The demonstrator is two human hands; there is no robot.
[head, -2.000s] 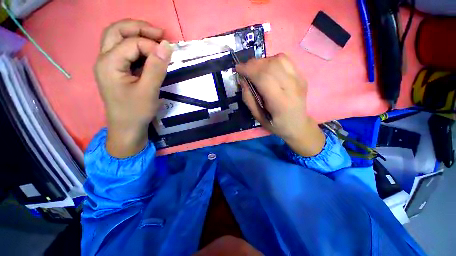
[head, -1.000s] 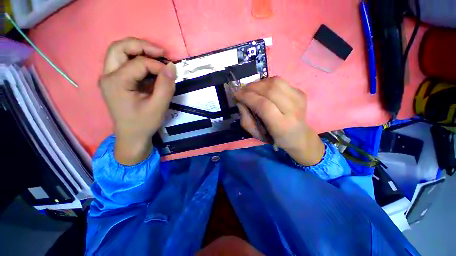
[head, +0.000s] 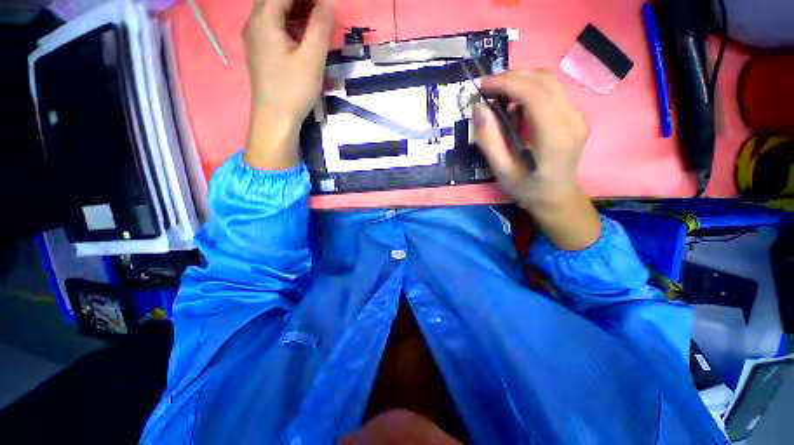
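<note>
The opened tablet [head: 374,149] lies on the red-pink mat in front of me, its inside facing up. Black strips and a slanting flex cable [head: 370,119] cross its silver-white battery area. My right hand [head: 544,130] holds the tweezers [head: 508,124] like a pen, tips over the tablet's right part near the small components [head: 489,45]. My left hand [head: 287,74] is over the tablet's rear left corner, partly cut off by the top edge; I cannot tell if its fingers hold anything. A small dark part [head: 357,36] is at the tablet's rear edge.
Right of the tablet lie a black pad with pinkish film [head: 597,59], a blue pen [head: 658,74] and a thick black corded tool [head: 694,104]. Red and yellow-black rolls [head: 766,165] are far right. Black slabs between white sheets [head: 96,130] stand left.
The view has shifted, so the tablet shows further right and higher. My left hand has moved up and away from the tablet's middle. The small dark part now shows at the rear edge.
</note>
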